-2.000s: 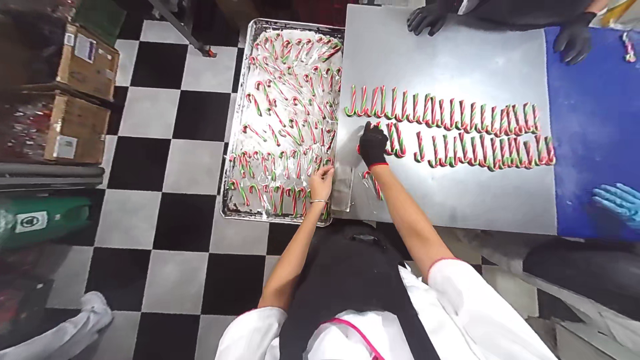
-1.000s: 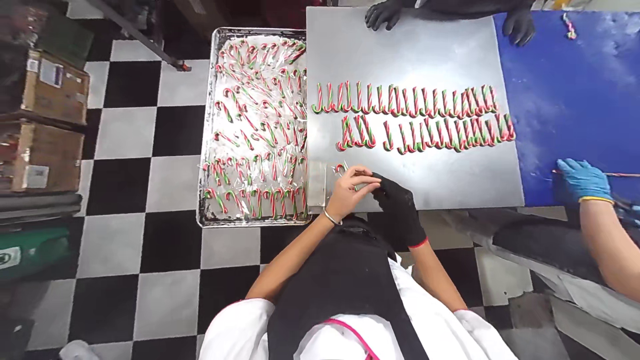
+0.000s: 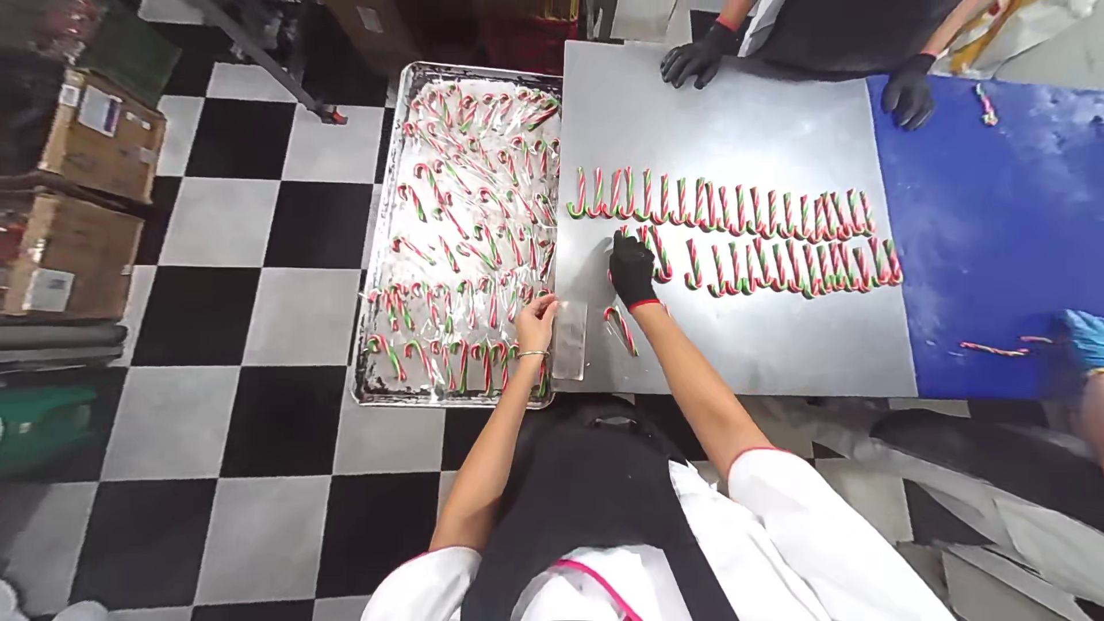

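Note:
My left hand [image 3: 536,326], bare with a bracelet at the wrist, is over the right rim of a sheet tray [image 3: 366,285]; its fingertips are pinched near a wrapped candy cane, and whether they grip it is unclear. Many clear-wrapped candy canes [image 3: 496,246] lie in that tray. My right hand [image 3: 632,269], in a black glove, reaches down at the left end of the lower row of unwrapped candy canes [image 3: 694,264]; its fingertips are hidden. Just below it a loose candy cane [image 3: 620,331] lies by a stack of clear plastic bags [image 3: 569,341] at the metal table's edge.
Across the metal table [image 3: 707,112] stands a person with black-gloved hands [image 3: 693,59]. A blue work surface [image 3: 975,224] adjoins on the right, with a striped candy stick [image 3: 994,349] near another person's blue-gloved hand [image 3: 1082,339]. Cardboard boxes [image 3: 78,250] are stacked at the left.
My hands, close together near the table's front edge one second ago, have moved apart: the left to the tray's rim, the right up to the lower row of canes.

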